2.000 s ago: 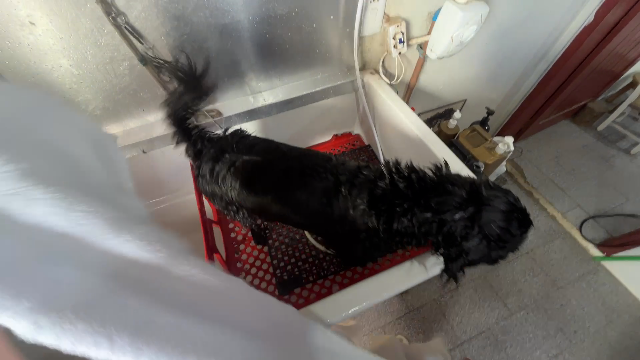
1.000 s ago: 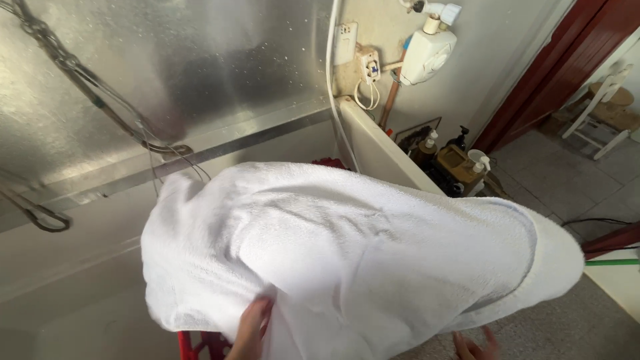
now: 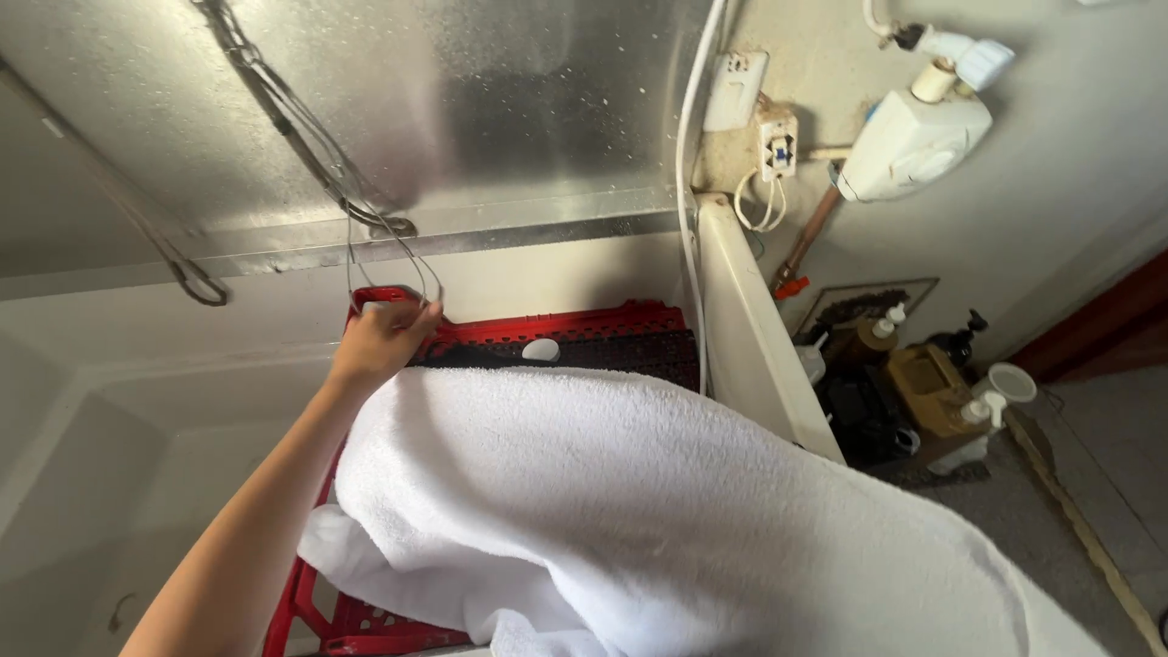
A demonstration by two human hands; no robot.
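My left hand point(image 3: 388, 333) reaches from the lower left, with its fingers curled at the corner of a red plastic crate point(image 3: 602, 319). Thin wire loops point(image 3: 420, 265) hang down to the fingers; whether they are gripped is unclear. A large white towel point(image 3: 639, 474) is draped in a rounded heap over the crate and past the tub's side, hiding almost all of what lies under it. A little black fur point(image 3: 470, 356) shows behind its upper edge, beside a small white round thing point(image 3: 541, 349). My right hand is out of view.
The white tub point(image 3: 766, 338) has a steel splash wall point(image 3: 547, 91) behind it. Looped tethers hang there, and a white hose point(image 3: 689, 182) runs into the tub. An electric water heater point(image 3: 917, 146) and pump bottles point(image 3: 985, 411) are at the right.
Two seconds ago a black dog stood uncovered in the crate; the towel now covers that place. My left hand has moved from the towel's near side to the crate's far corner. The right hand has left view.
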